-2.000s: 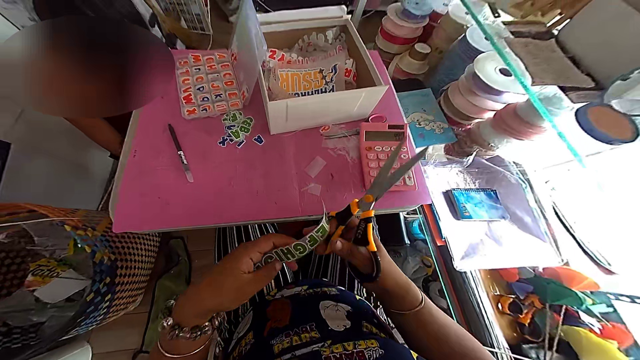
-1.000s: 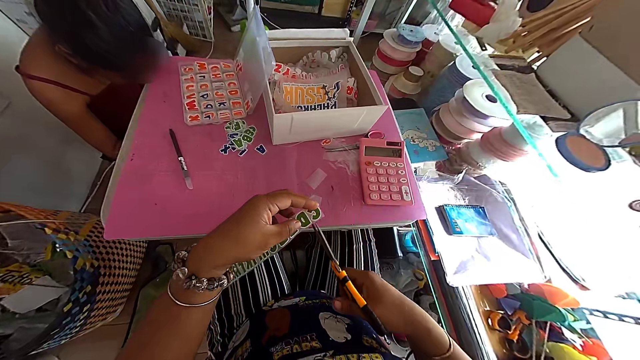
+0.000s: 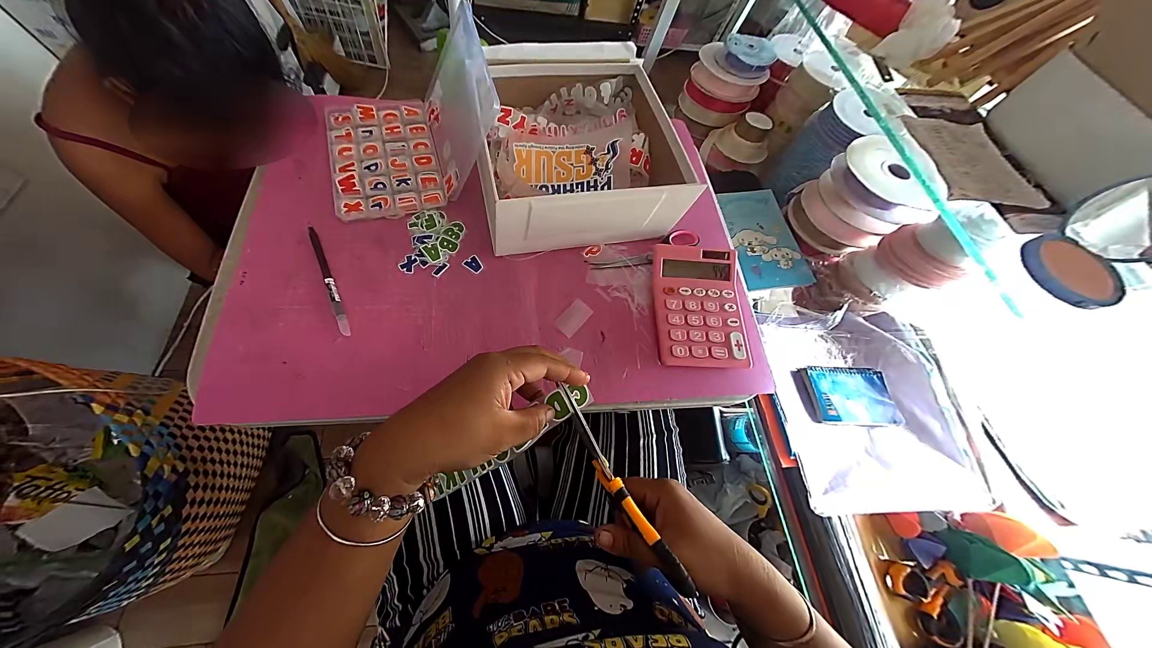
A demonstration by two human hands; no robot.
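My left hand (image 3: 477,405) pinches a strip of green letter stickers (image 3: 468,475) near its end, just off the front edge of the pink table (image 3: 432,360). Scissors with orange and black handles (image 3: 634,517) are in my right hand (image 3: 670,526), their blades pointing up at the letters by my left fingertips. Part of the strip runs below my left wrist. Loose cut letters (image 3: 436,241) lie in a small pile on the table, beside a compartment box of red and blue letters (image 3: 382,162). A pink calculator (image 3: 700,310) rests at the table's right.
An open white box (image 3: 594,216) holds bags of letters. A pen (image 3: 328,283) lies at left, and small scissors (image 3: 621,262) beside the calculator. Ribbon spools (image 3: 864,189) stand at right near a glass edge (image 3: 909,153). A person (image 3: 135,144) is at back left; a woven basket (image 3: 198,477) stands at left.
Two seconds ago the scissors' blades were spread wide, up over the calculator; now they are nearly together at the strip. My left hand has moved up to the table's front edge.
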